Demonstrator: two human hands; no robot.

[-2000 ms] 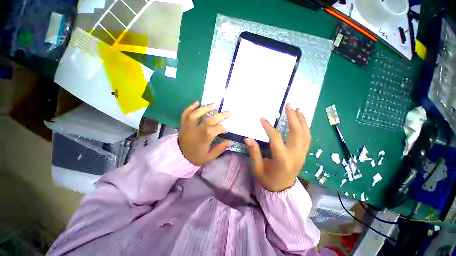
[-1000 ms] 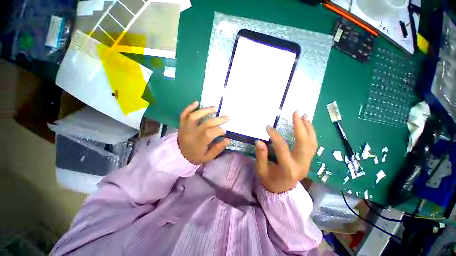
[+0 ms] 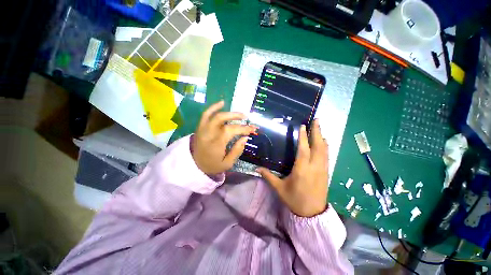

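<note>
The display module (image 3: pixel 285 107) lies face up on the silvery bubble-wrap sheet (image 3: pixel 338 107). Its screen is black with small green text lines at the upper left and a bright glare band across the middle. My left hand (image 3: pixel 223 138) is over its lower left edge, fingers bent and apart, fingertips at the glass. My right hand (image 3: pixel 306 174) is at the lower right, with fingers along the right edge and thumb at the bottom edge. Neither hand encloses the module. The lower corners are partly hidden by my hands.
Yellow film (image 3: pixel 156 102) lies on white paper at left, below a ladder-like adhesive sheet (image 3: pixel 164 35). At right are a flat-ended brush or scraper (image 3: pixel 370 161), scattered liner scraps (image 3: pixel 399 186), a dotted clear mat (image 3: pixel 421 118), a dark board (image 3: pixel 381 71) and an orange stick (image 3: pixel 379 52).
The screen has gone from all white to black with green text. My right hand has moved in against the module's right edge. The view has shifted, so the bench sits lower.
</note>
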